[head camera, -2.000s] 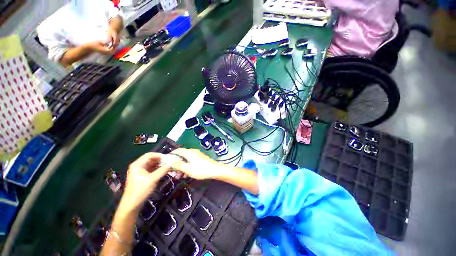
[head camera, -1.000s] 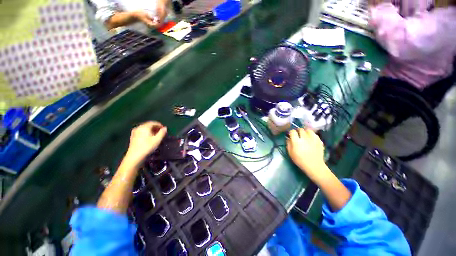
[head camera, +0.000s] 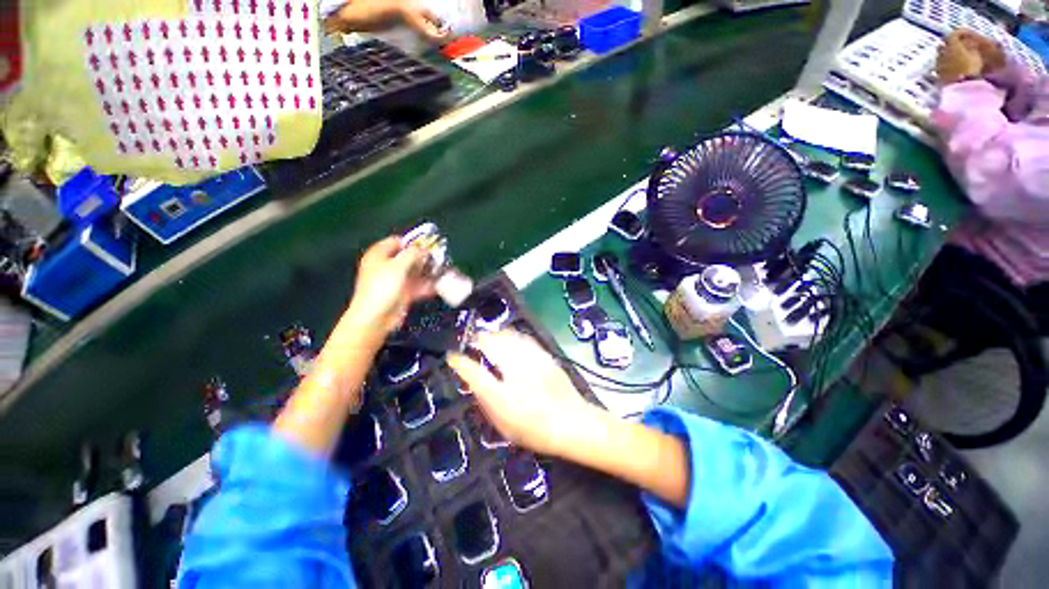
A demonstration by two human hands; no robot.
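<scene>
My left hand (head camera: 391,280) is raised over the belt beside the tray's top corner. It holds an open watch unit (head camera: 426,246) with pale inner parts, and a small white piece (head camera: 454,287) hangs at its lower side. My right hand (head camera: 523,389) is over the upper part of the black compartment tray (head camera: 587,495). Its fingertips are by a flat black box (head camera: 428,330); whether they grip anything is unclear. Watch heads with black faces (head camera: 445,446) sit in the tray pockets. One at the bottom has a lit screen (head camera: 504,574).
A fan (head camera: 725,207), a bottle (head camera: 703,301), a charger block (head camera: 788,313) and black cables are at right. Loose watches (head camera: 584,295) and a pen-like tool (head camera: 630,306) lie beside the tray. Open units (head camera: 297,349) lie on the belt. Other people's hands (head camera: 397,14) show beyond it.
My left hand has lifted away over the belt and taken the open unit that lay there. My right hand has moved left from the bottle to the tray. A watch now shows beside the bottle.
</scene>
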